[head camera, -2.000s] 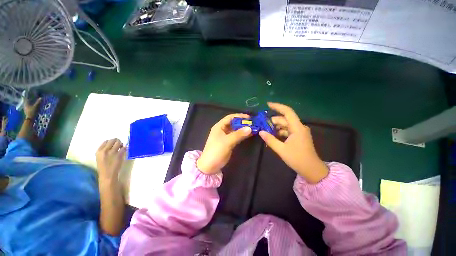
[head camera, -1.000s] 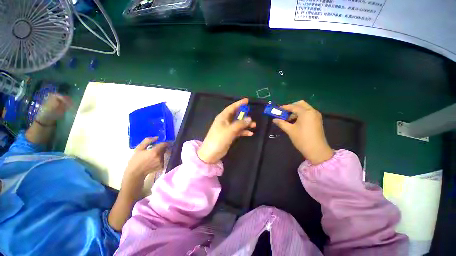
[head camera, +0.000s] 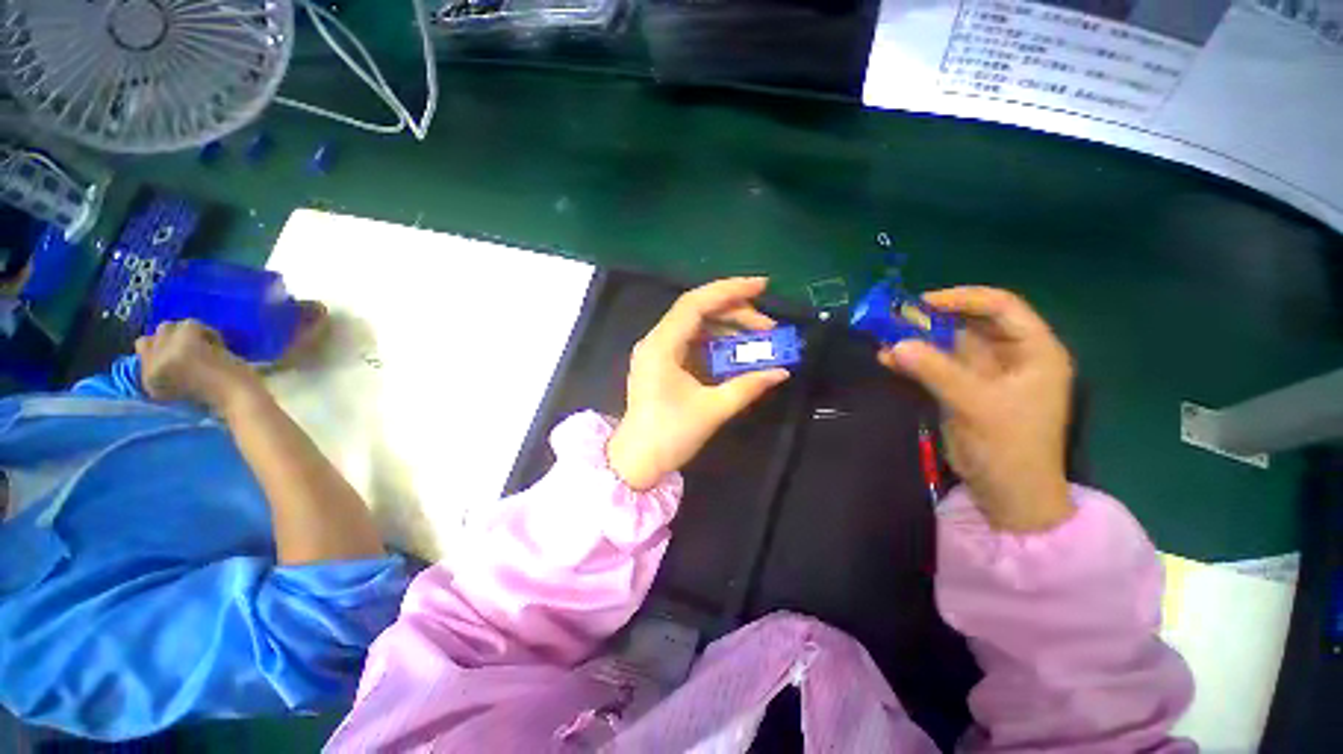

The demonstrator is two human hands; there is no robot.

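Observation:
My left hand point(head camera: 685, 380) holds a small blue unit point(head camera: 754, 351) with a white window facing up, between thumb and fingers. My right hand point(head camera: 1002, 386) holds another blue unit point(head camera: 901, 320) between thumb and fingers, tilted, with a pale yellowish patch on it. The two units are apart, above the far part of the black work tray point(head camera: 704, 508). A red and white pen point(head camera: 929, 466) lies in the tray beside my right wrist. A thin pale wire piece point(head camera: 826, 414) lies in the tray between my hands.
A person in blue point(head camera: 192, 530) at left holds a blue bin point(head camera: 228, 307) beside a white mat point(head camera: 442, 317). A fan point(head camera: 143, 33) stands far left. A metal post point(head camera: 1281, 410) and paper slips point(head camera: 1230, 633) are at right. A printed sheet point(head camera: 1031, 67) hangs at the back.
My hands have moved apart and right in the picture; the left unit now shows a white window. The red pen has come into view. The neighbour has moved the blue bin left, off the mat's middle.

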